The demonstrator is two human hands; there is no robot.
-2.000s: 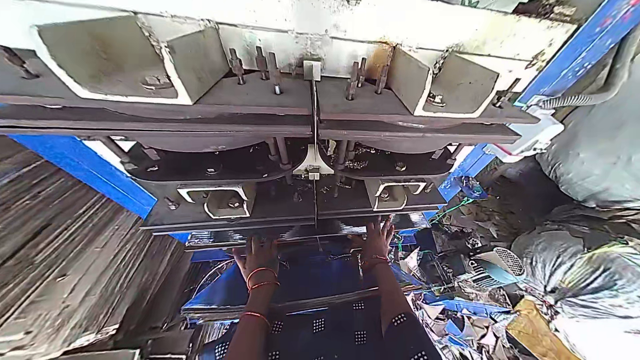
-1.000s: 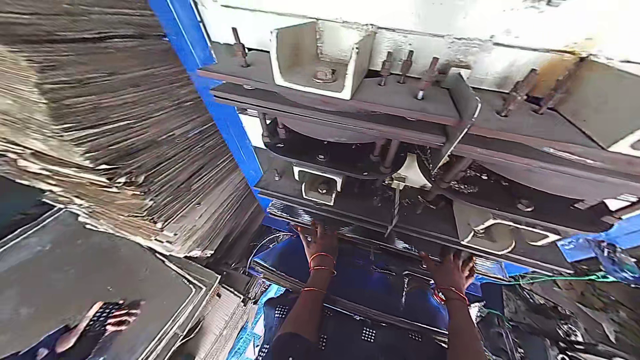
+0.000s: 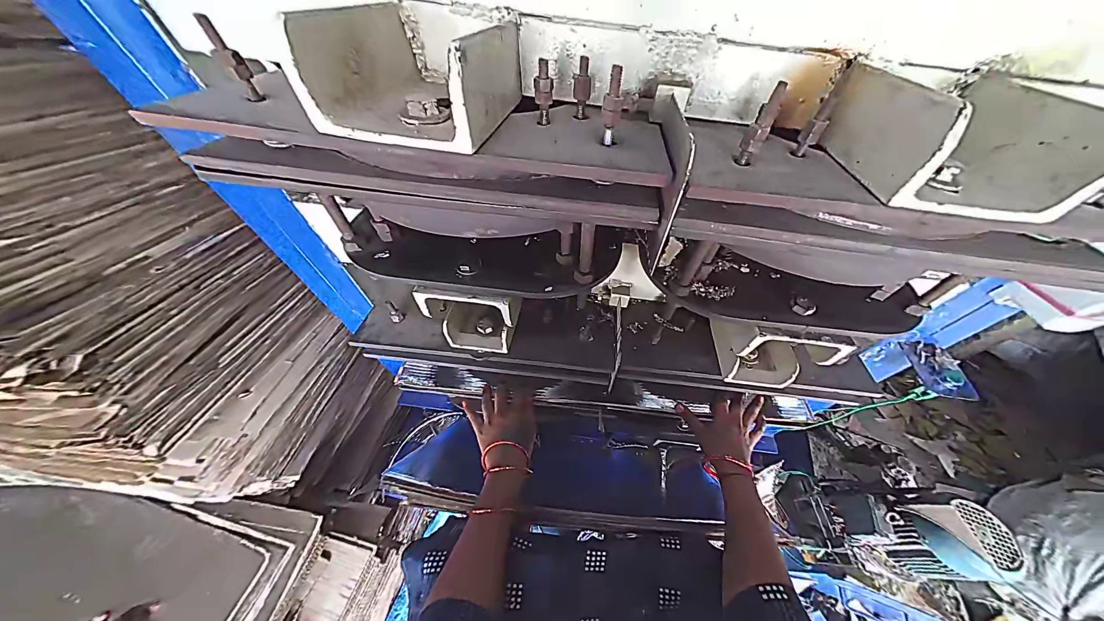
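Note:
A large metal press (image 3: 517,319) with steel plates, channel brackets and upright bolts fills the upper middle. My left hand (image 3: 504,418) lies with spread fingers at the front edge of a dark, shiny flat plate (image 3: 595,397) low in the press. At the same edge, further right, rests my right hand (image 3: 724,424), its fingers also apart. Neither hand is closed around anything; the fingertips are partly hidden by shadow under the press. Below both wrists is a blue, glossy shelf or sheet (image 3: 604,466). Red bands circle both wrists.
Tall stacks of thin sheets (image 3: 190,302) stand at the left, above a grey flat panel (image 3: 129,552). Blue frame posts (image 3: 293,250) flank the press. Scraps, a green wire (image 3: 862,412) and clear plastic bags (image 3: 1052,526) lie at the right.
The view swung left, then partly back right. Both hands stay at the front edge under the press throughout.

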